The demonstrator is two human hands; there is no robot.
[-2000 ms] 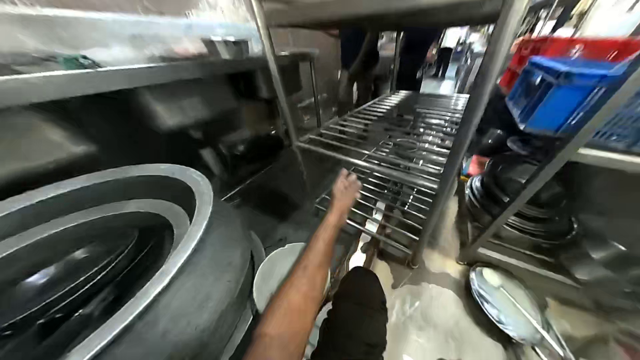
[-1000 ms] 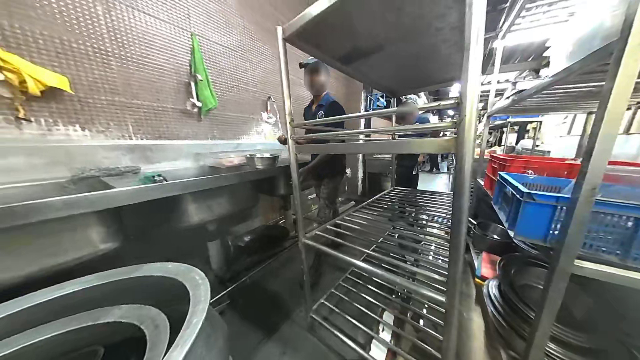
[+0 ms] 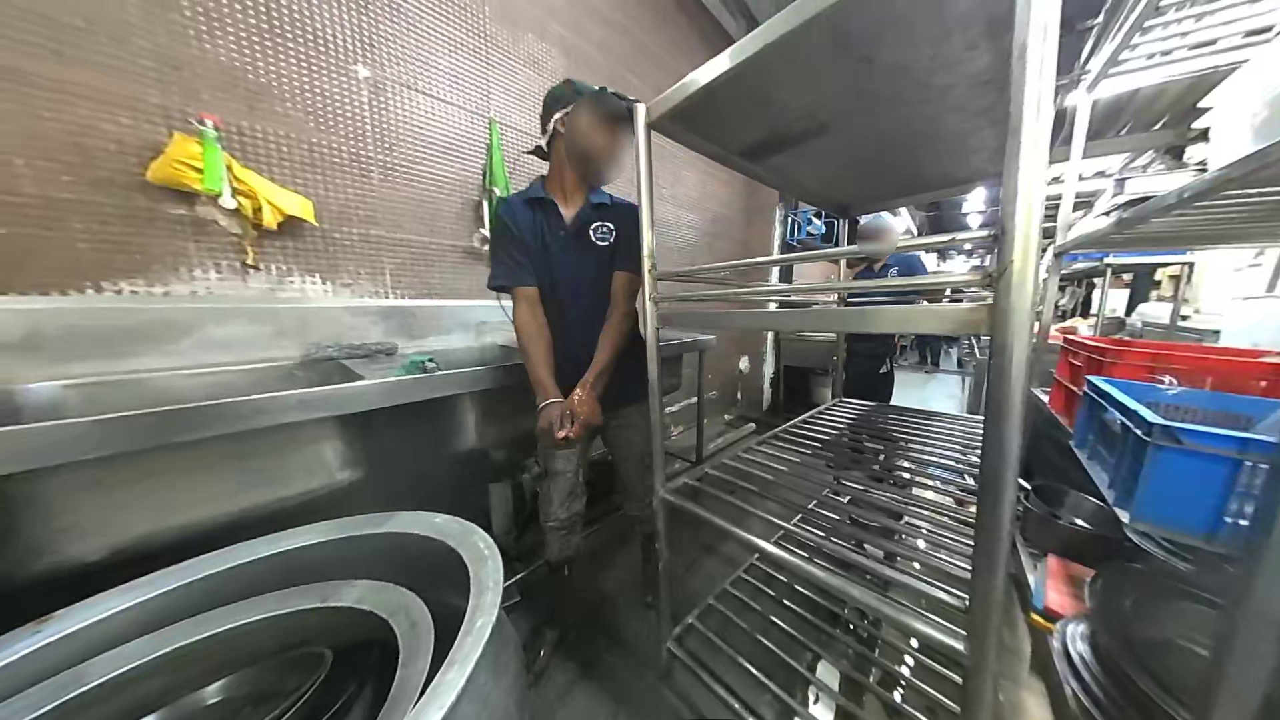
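Neither my left hand nor my right hand shows in the head view. Large round metal pots (image 3: 470, 570), nested one inside another, fill the lower left. In the middle to right stands a metal rack (image 3: 820, 320) with a solid upper shelf and slatted lower shelves (image 3: 860, 480). Between the pots and the rack, a person (image 3: 575, 250) in a dark blue polo shirt and cap stands with both hands together in front. What my hands hold or touch is hidden.
A long steel sink counter (image 3: 250, 405) runs along the left wall. Yellow (image 3: 270, 195) and green (image 3: 496, 170) cloths hang above it. At right are a blue plastic crate (image 3: 1170, 460), a red crate (image 3: 1180, 370) and stacked dark pans (image 3: 1150, 620). Another person (image 3: 880, 290) stands behind the rack.
The bare arm reaching toward the rack two seconds ago is out of sight. The view has tilted up. The nearer person has come from behind the rack's post to its left side.
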